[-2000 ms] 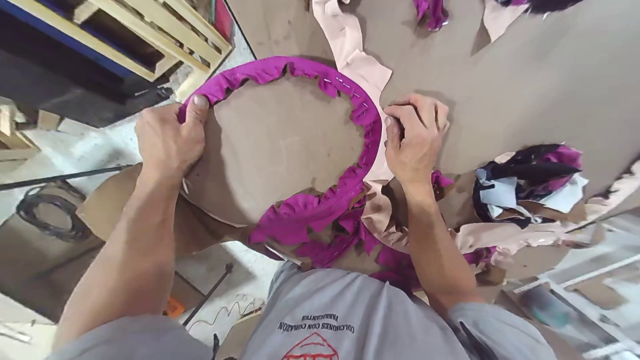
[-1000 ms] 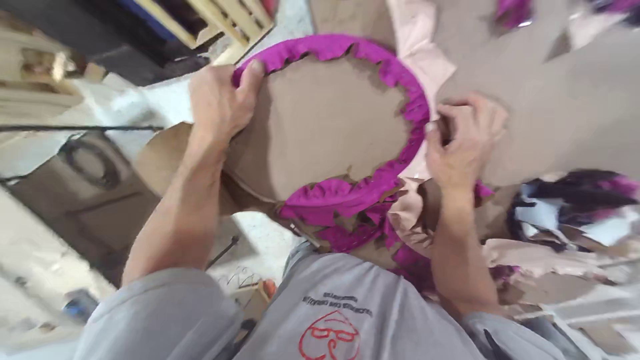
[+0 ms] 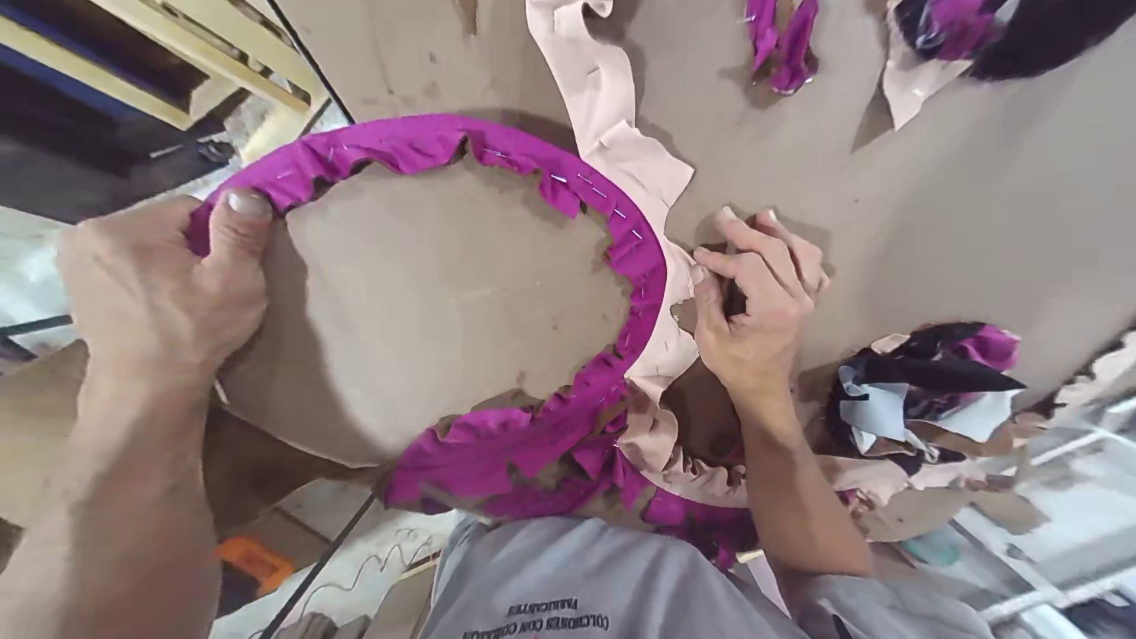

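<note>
My left hand point(image 3: 169, 275) grips the upper left end of a curved band covered in magenta fabric point(image 3: 390, 146), thumb on top. The band arcs over a brown work surface, its inner edge ruffled and dotted with staples. Along the band's right outer side lies a pale pink fabric strip point(image 3: 612, 106), which also bears staples. My right hand point(image 3: 763, 284) pinches the outer edge of this strip between thumb and fingertips, its other fingers bent. More gathered magenta fabric point(image 3: 497, 470) lies at the band's lower end, close to my shirt, beside a ruffled pink piece point(image 3: 692, 475).
A bundle of black, white and magenta scraps point(image 3: 932, 390) lies right of my forearm. Magenta scraps point(image 3: 785, 44) and a black and pink piece point(image 3: 941, 44) are at the top. Wooden frames point(image 3: 169, 53) stand at upper left; an orange object point(image 3: 255, 565) is at lower left.
The view has shifted and now sits closer over the band. Both hands keep nearly the same places on the band and the pink strip.
</note>
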